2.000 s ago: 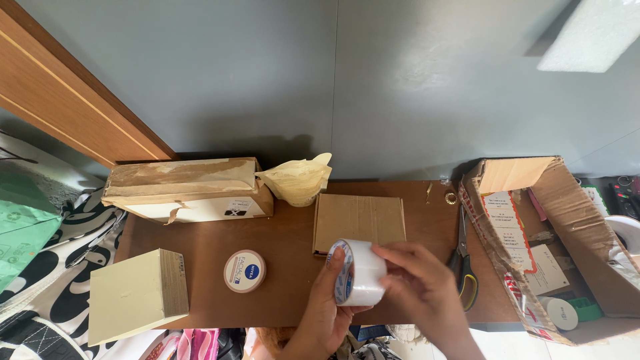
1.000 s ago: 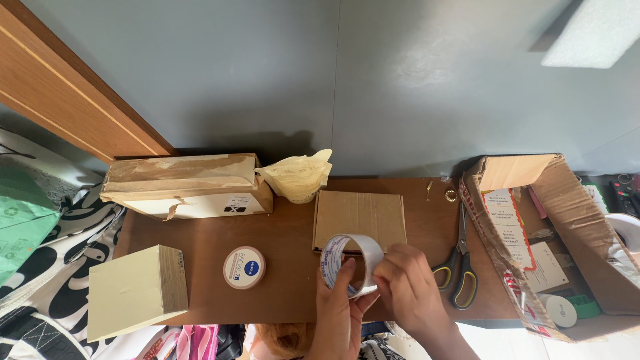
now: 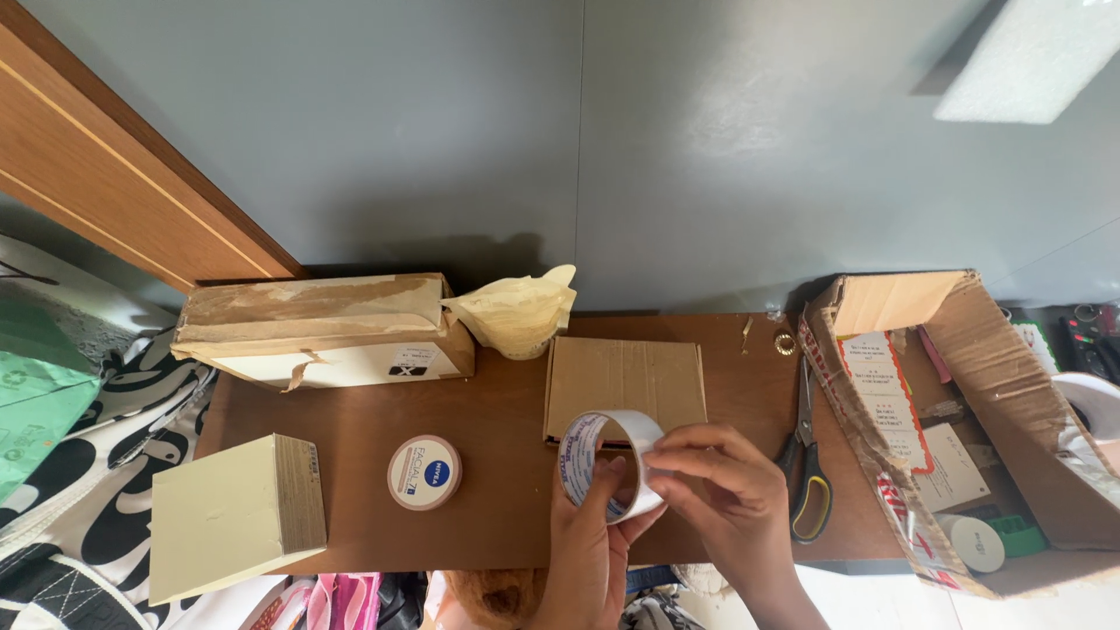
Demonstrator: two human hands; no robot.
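My left hand (image 3: pixel 593 542) holds a roll of clear packing tape (image 3: pixel 643 455), its thumb inside the cardboard core and its fingers beneath. The roll's open side is turned toward the left. My right hand (image 3: pixel 726 490) has its thumb and fingertips on the roll's outer right surface; whether they pinch a tape end cannot be told. Just behind the roll lies a flat closed cardboard box (image 3: pixel 626 381). Scissors with black and yellow handles (image 3: pixel 805 472) lie on the brown table (image 3: pixel 499 525), right of my right hand. A round Nivea tub (image 3: pixel 424 472) sits to the left.
A long taped carton (image 3: pixel 315 324) and a crumpled cream pouch (image 3: pixel 516 315) stand along the wall. Front left is a pale block-shaped box (image 3: pixel 227 516). An open cardboard box (image 3: pixel 971 350) with cards and small containers occupies the right. A gold-coloured ring-shaped item (image 3: pixel 784 342) lies near the back edge.
The tape roll has been turned in my hands, so its core now shows more than two seconds ago. My right fingers stay at its right side. The surrounding objects have not moved.
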